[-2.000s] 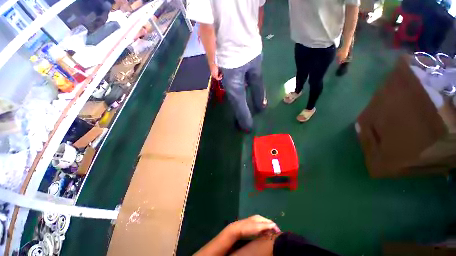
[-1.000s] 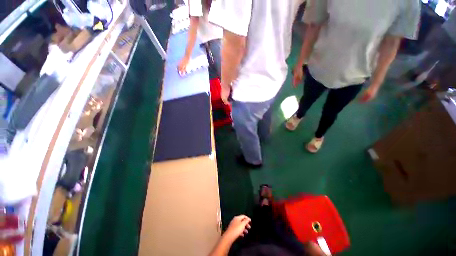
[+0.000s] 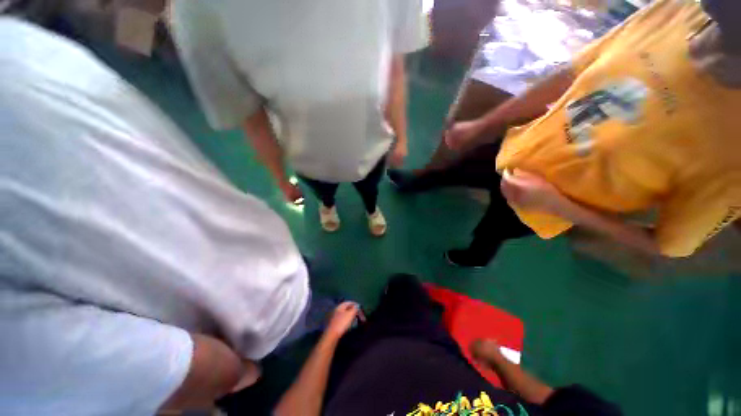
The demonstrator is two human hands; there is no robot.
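Observation:
A red plastic stool with a white label is low in the head view, beside my dark-clothed legs. My right hand overlaps the stool's top near the label; its fingers are blurred, and I cannot tell whether it grips the stool or only rests there. My left hand is at my left side, small and blurred, with loosely bent fingers and nothing visible in it. The stool's legs and part of its seat are hidden.
A person in a white shirt is very close on the left. Another in a pale grey shirt stands ahead on the green floor. A person in a yellow shirt leans in from the right. Plastic-covered goods lie behind.
The view has swung right and the bench and conveyor have left it. The white-shirted person is now much nearer on the left. The yellow-shirted person has appeared. My right hand now shows over the stool.

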